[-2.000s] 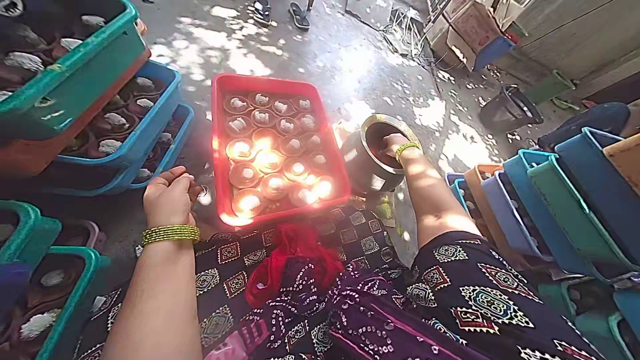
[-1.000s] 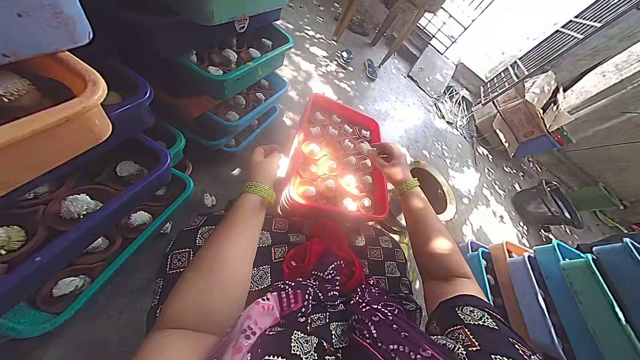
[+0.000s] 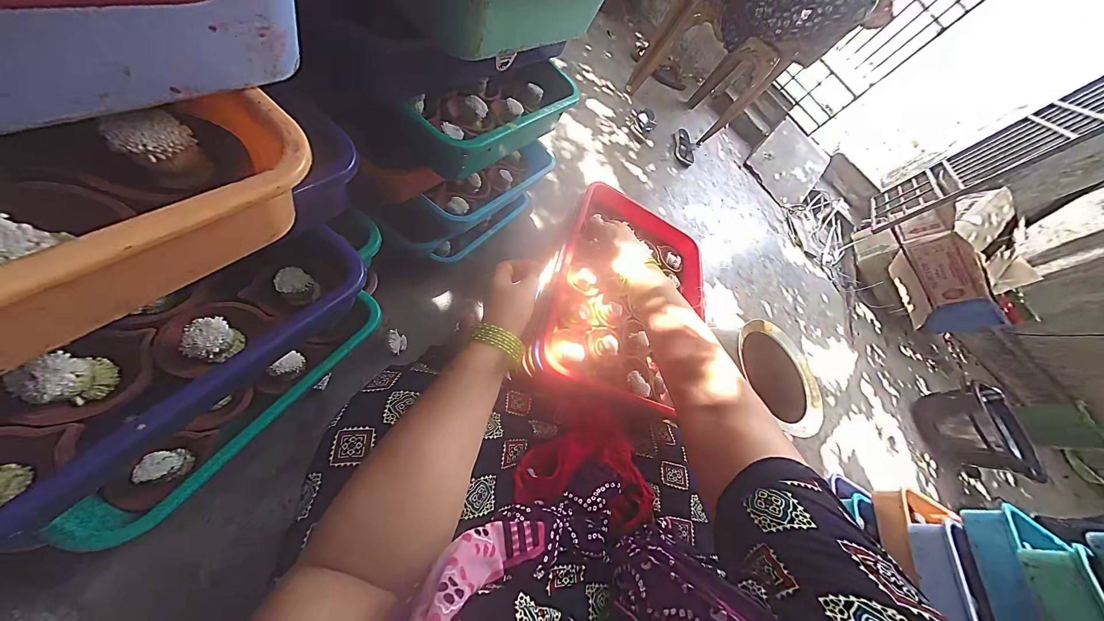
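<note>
A red plastic tray [image 3: 694,297] lies in front of my lap, with rows of small clay pots, several topped with a white flower [image 3: 638,382]. My right hand [image 3: 628,254] reaches over the pots towards the tray's far part; glare blurs its fingers, and whether it holds anything cannot be told. My left hand [image 3: 516,289], with green bangles at the wrist, is beside the tray's left edge, fingers curled; what is between them is hidden.
Stacked plastic trays [image 3: 147,241] with flower-topped pots rise at the left. A round metal container [image 3: 780,378] stands right of the red tray. More tubs [image 3: 992,552] are at lower right. A person sits on a chair [image 3: 742,78] at the top; slippers [image 3: 684,147] lie nearby.
My right hand was in the round container two seconds ago, then over the tray's right side; now it reaches across the pots. The view has turned, bringing the left stacks closer.
</note>
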